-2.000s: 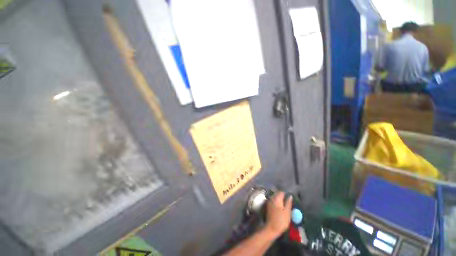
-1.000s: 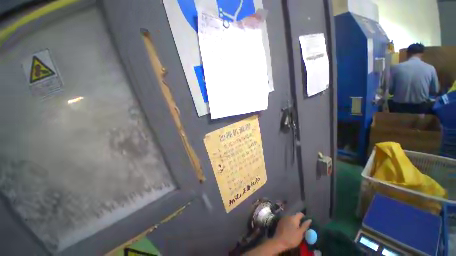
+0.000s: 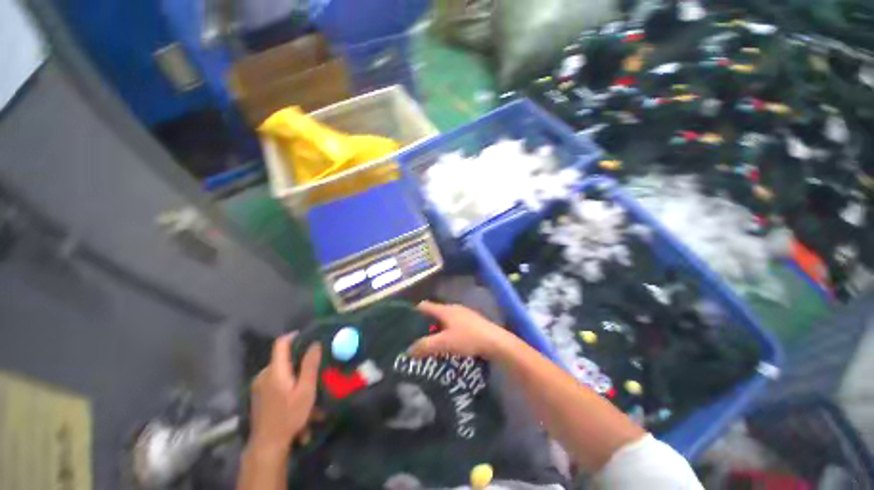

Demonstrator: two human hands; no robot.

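Note:
A dark green plush wreath (image 3: 436,412) with white "MERRY CHRISTMAS" letters, a red and white patch, a light-blue pompom and a yellow pompom lies over the lap. My left hand (image 3: 283,392) holds its left edge beside the blue pompom. My right hand (image 3: 460,335) grips its upper right edge by the letters. The metal filling nozzle (image 3: 196,438) is bare, left of my left hand and apart from the wreath. The wreath's lower part is cut off by the frame edge.
A weighing scale (image 3: 369,230) stands just beyond the wreath. Behind it are a cream basket (image 3: 414,113) with yellow cloth and a blue crate (image 3: 522,113) of white fill. A blue tub (image 3: 618,196) of covers is right; a wreath pile (image 3: 709,105) lies behind. The grey machine (image 3: 144,258) is left.
The view has swung right and down from the machine. The wreath is now off the nozzle and over the lap. Both hands are now seen on it; before, only one hand showed near the nozzle.

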